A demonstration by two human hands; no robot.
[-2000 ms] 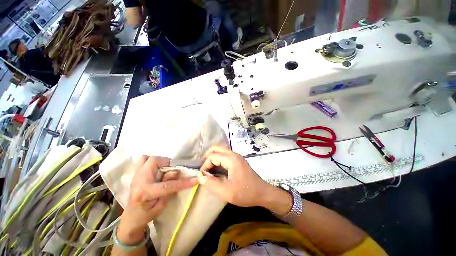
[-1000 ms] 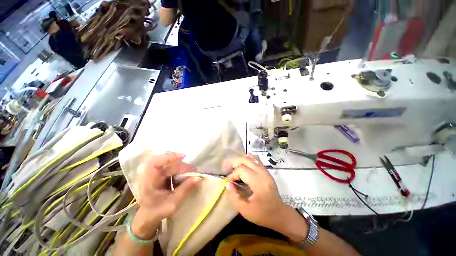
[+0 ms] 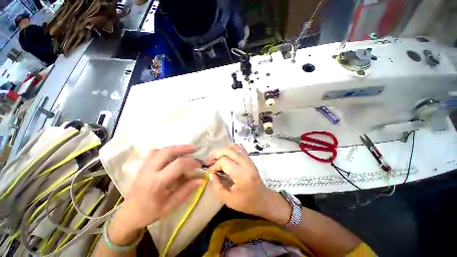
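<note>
A beige fabric bag (image 3: 185,123) lies on the white table in front of me, its lower part hanging towards my lap. A yellow piping line (image 3: 186,216) runs down it. My right hand (image 3: 238,178) pinches the bag's edge at the top of the piping. My left hand (image 3: 163,180) lies over the same edge just to the left, fingers bent; its fingertips are partly hidden, so its hold is hard to make out. The bag's edge between the hands is mostly covered. The needle area (image 3: 255,131) of the sewing machine is to the right of the cloth.
The white sewing machine (image 3: 351,85) stands at the right. Red-handled scissors (image 3: 318,146), small snips (image 3: 375,152) and a purple packet (image 3: 328,115) lie near it. A bundle of beige pieces (image 3: 37,165) is at left. A person (image 3: 36,40) and brown pieces (image 3: 82,22) are behind.
The view has shifted, moving the machine and table left and up in the picture. My left hand has opened flatter over the edge; my right hand keeps pinching near the piping's top.
</note>
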